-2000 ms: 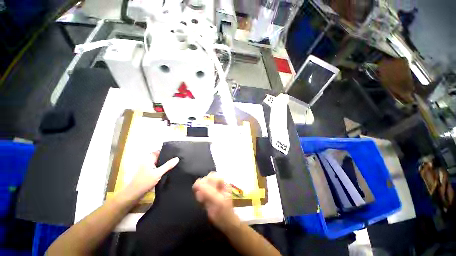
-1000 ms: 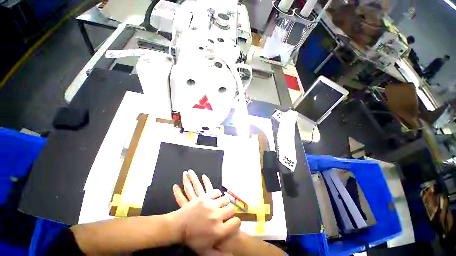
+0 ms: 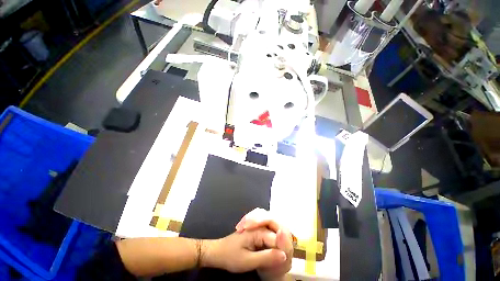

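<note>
The black panel (image 3: pixel 233 192) lies flat on the white template (image 3: pixel 290 192), its top edge just in front of the sewing head (image 3: pixel 268 104). My left hand (image 3: pixel 241 249) is closed against my right hand (image 3: pixel 277 252) over the panel's lower right part. The two hands are clasped, fingers curled, with no object seen in them. My right hand is partly covered by the left. A small orange-red bit of a tool (image 3: pixel 294 240) shows just right of the hands; the rest of it is hidden.
A white label strip (image 3: pixel 352 170) and a small black pad (image 3: pixel 329 203) lie right of the template. A black block (image 3: pixel 121 119) sits on the table's left. Blue bins (image 3: pixel 33 118) stand left and right (image 3: pixel 447 219). A tilted control screen (image 3: pixel 397 121) stands behind right.
My left hand was spread over the panel; its fingers are now curled into a clasp with the right hand. The panel's top part is uncovered. The view has turned left.
</note>
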